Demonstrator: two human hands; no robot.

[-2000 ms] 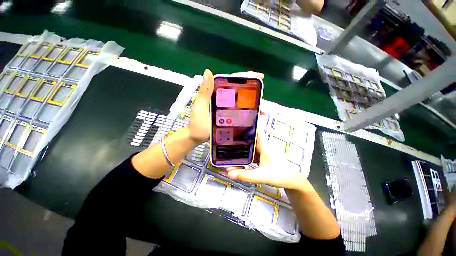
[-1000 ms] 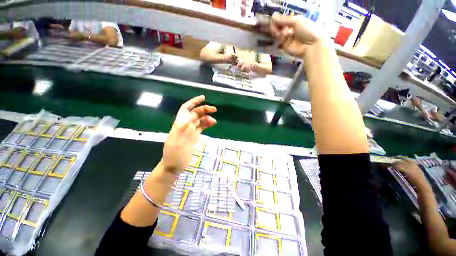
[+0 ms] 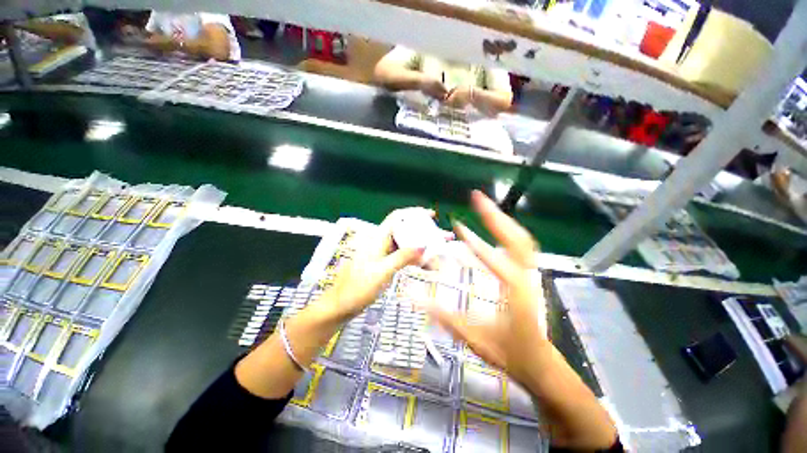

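Note:
My left hand (image 3: 358, 279) is above the middle blister tray (image 3: 341, 403), its fingers around a small, white, rounded object (image 3: 414, 228) that I cannot identify. My right hand (image 3: 495, 305) is blurred, with its fingers spread and nothing visible in it, just right of that object. Yellow-edged framed parts (image 3: 387, 411) lie in the tray pockets. An adhesive sticker sheet (image 3: 403, 332) with rows of small pale strips lies on the tray below my hands. More strips (image 3: 261, 314) stick out past the tray's left edge.
Another tray of framed parts (image 3: 75, 265) is at the left. Spare sticker sheets (image 3: 619, 354), a dark box (image 3: 709, 357) and a white slotted rack (image 3: 761, 341) are at the right. A slanted metal post (image 3: 681, 168) crosses the conveyor. People work beyond it.
The phone held two seconds ago is out of view. My right hand has come down from the overhead rail to beside my left hand. A white object now shows at my left hand.

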